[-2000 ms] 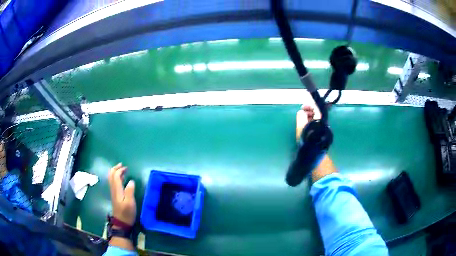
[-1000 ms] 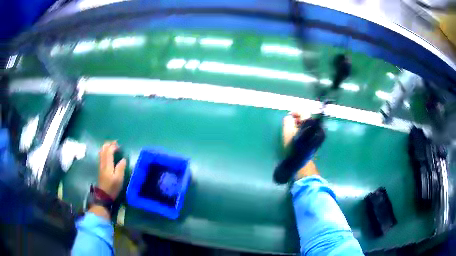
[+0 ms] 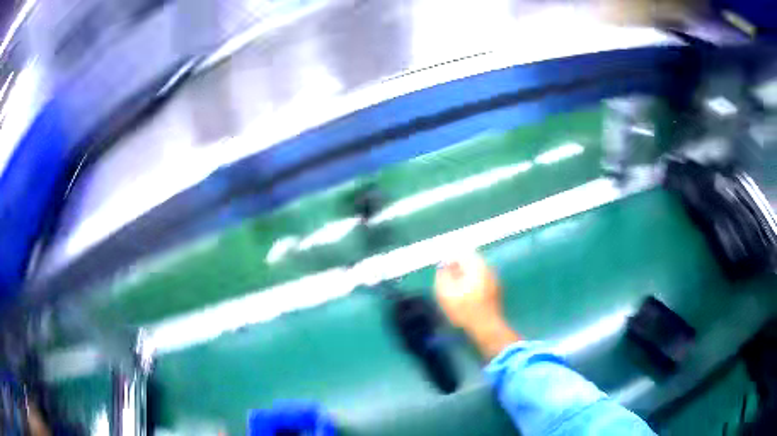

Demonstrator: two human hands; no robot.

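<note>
The view is strongly blurred. The black electric screwdriver (image 3: 426, 341) hangs tilted over the green bench, left of my right hand (image 3: 471, 294). My right hand is near the white rail with its fingers bent; blur hides whether it holds anything. It does not appear to be around the screwdriver. My left hand is not in view. The blue screw bin (image 3: 294, 421) is cut off by the bottom edge, and its contents cannot be seen.
A small black part (image 3: 660, 336) lies on the bench at right. A stack of black housings (image 3: 724, 221) stands at the far right. The white rail (image 3: 545, 217) crosses behind my right hand, with a blue shelf edge (image 3: 477, 111) beyond it.
The view has tilted and shifted, taking my left hand out of the picture and the bin to the bottom edge. The screwdriver, earlier over my right hand and forearm, now hangs left of the hand.
</note>
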